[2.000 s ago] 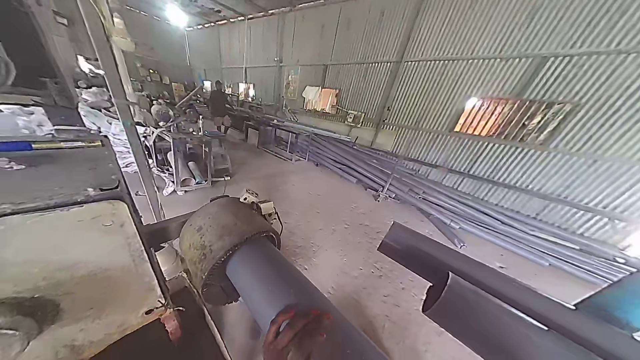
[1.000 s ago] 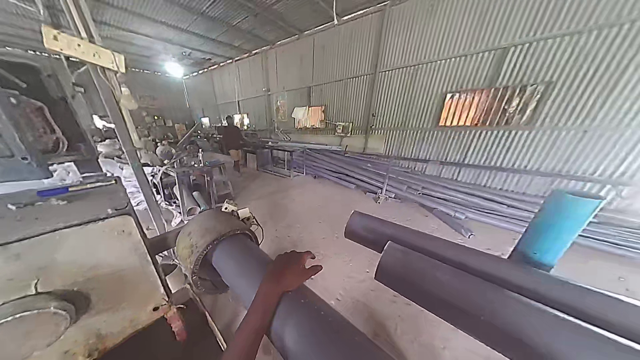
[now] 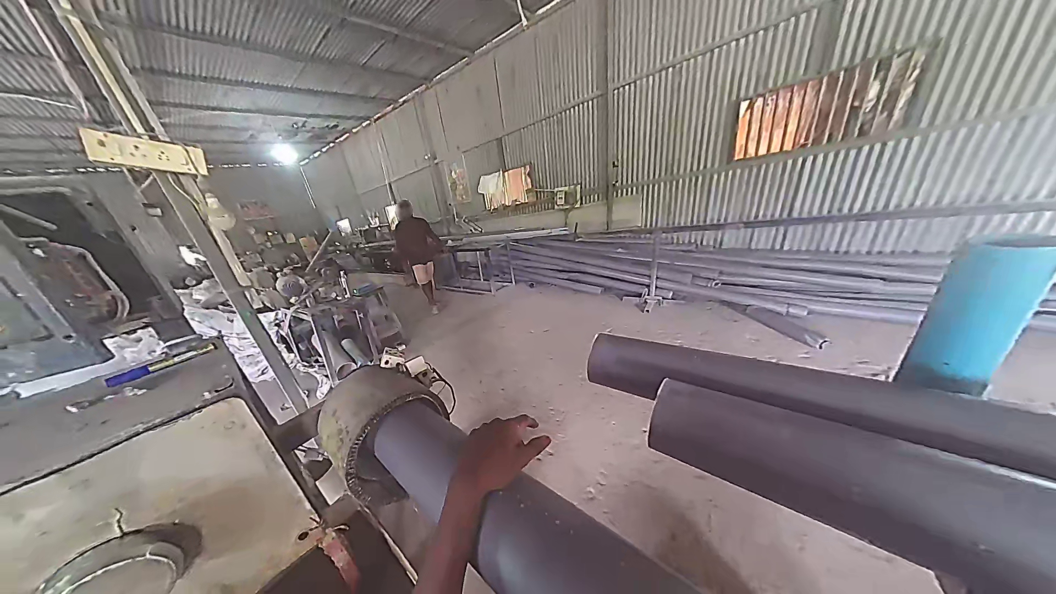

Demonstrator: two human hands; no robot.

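Observation:
My left hand [image 3: 499, 452] lies over the top of a thick dark grey plastic pipe [image 3: 569, 536], its fingers slightly bent and apart, thumb towards the right. The palm is hidden, but the hand rests on the pipe and does not wrap around it. The far end of the pipe sits inside a round, worn collar-like housing [image 3: 351, 421]. Its near end runs out of view at the bottom. My right hand is not in view.
Two more dark pipes [image 3: 825, 462] lie at the right, before an upright blue pipe [image 3: 982, 313]. At the left are a metal cabinet top [image 3: 148, 487] with a blue marker [image 3: 136, 375] and a slanted post [image 3: 239, 289]. A person [image 3: 415, 247] stands far off; long pipes [image 3: 594, 264] line the wall.
Two seconds ago only my fingers showed low on the pipe; now the hand and forearm show, farther along it towards the housing. The view has tilted up.

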